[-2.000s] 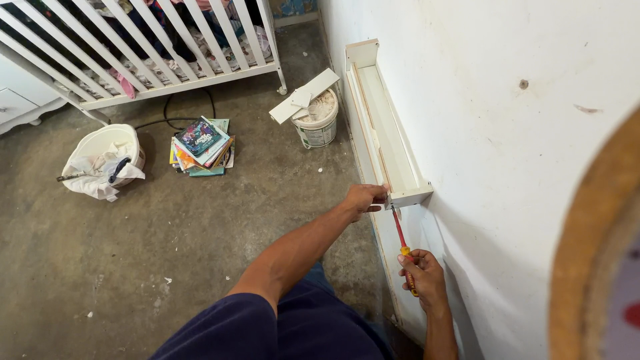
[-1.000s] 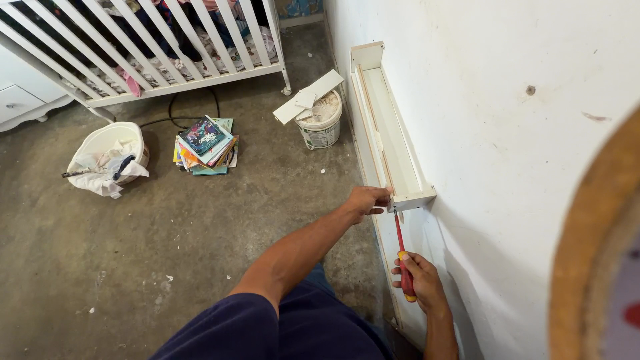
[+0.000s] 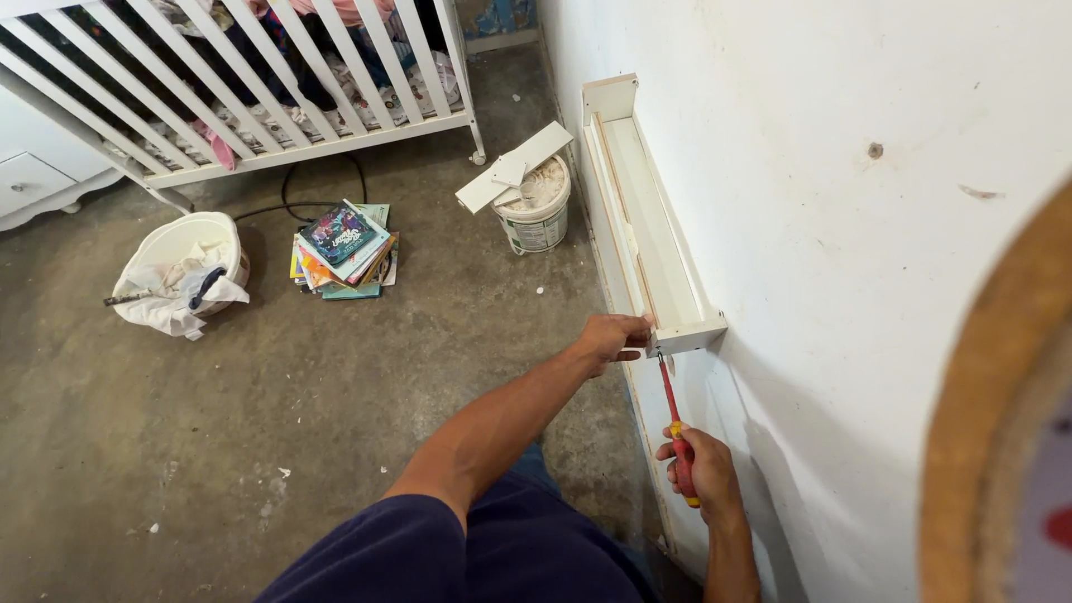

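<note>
A long white wooden shelf [image 3: 662, 218] with raised end boards stands against the white wall. My left hand [image 3: 618, 342] grips the front corner of its near end, fingers over the edge. In my right hand [image 3: 702, 469] is a red and yellow screwdriver [image 3: 672, 402], held by its handle below the shelf. Its shaft points up to the near end board [image 3: 691, 337], and the tip is at or close to a screw there; whether it sits in the screw head is too small to tell.
On the concrete floor stand a white bucket [image 3: 538, 224] with white board pieces [image 3: 523, 163] on top, a stack of books [image 3: 343, 247] and a white basin [image 3: 134, 251] with cloths. A white slatted crib [image 3: 310, 151] is behind. A round wood-coloured edge [image 3: 963, 402] blocks the right side.
My right hand's grip on the screwdriver handle has shifted, and the handle has turned. My left hand stays at the shelf's near corner.
</note>
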